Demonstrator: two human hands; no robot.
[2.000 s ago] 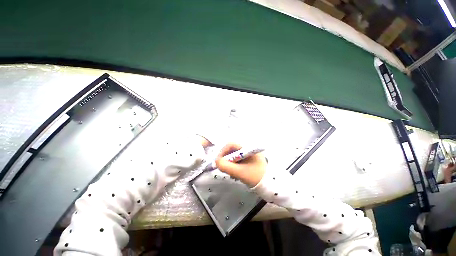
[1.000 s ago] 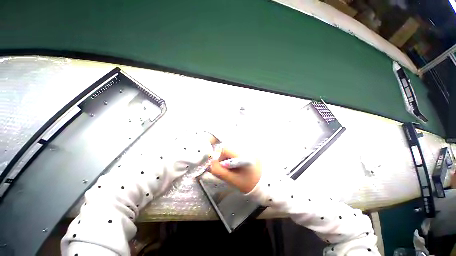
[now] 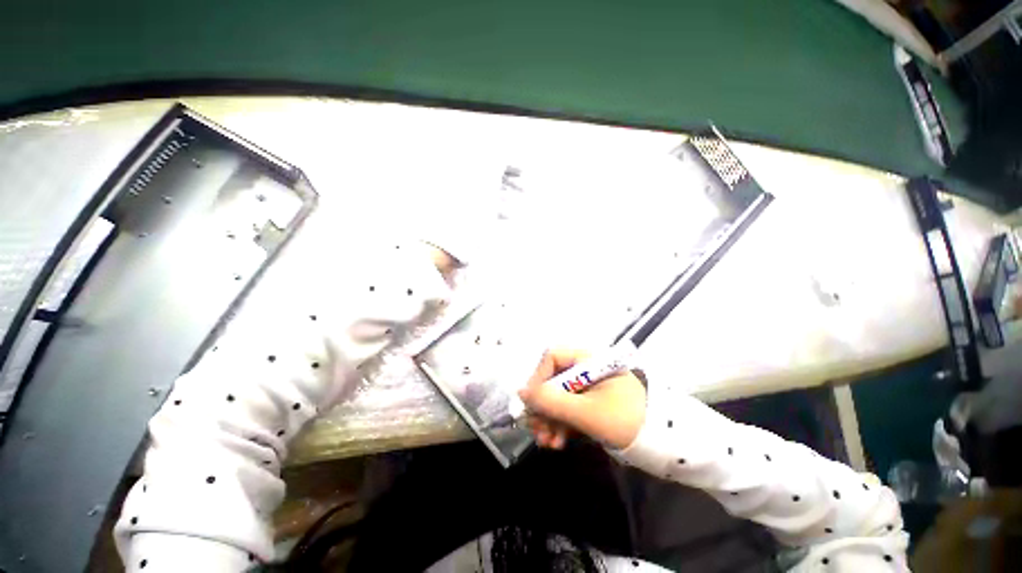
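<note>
A grey sheet-metal housing [image 3: 672,293] lies open and slanted on the padded bench, its middle washed out by glare. My right hand [image 3: 588,405] is bare and grips a white paint marker [image 3: 594,372] over the housing's near end. The marker's tip end points down at the inner floor near the near corner; my fingers partly cover it. My left hand [image 3: 443,269] is at the housing's left side; only skin by the cuff shows clearly, and the fingers are lost in glare.
A larger-looking open housing [image 3: 107,325] lies at the left. Two slotted housings stand on edge at the right, one on the bench [image 3: 950,280] and one on the green belt [image 3: 925,110]. Another dark part [image 3: 993,289] is at the far right. The bench [image 3: 370,434] has a yellowish near edge.
My right hand and marker have moved from the housing's left edge, beside my left hand, towards its near corner. The camera view has shifted, so the bench and belt sit higher.
</note>
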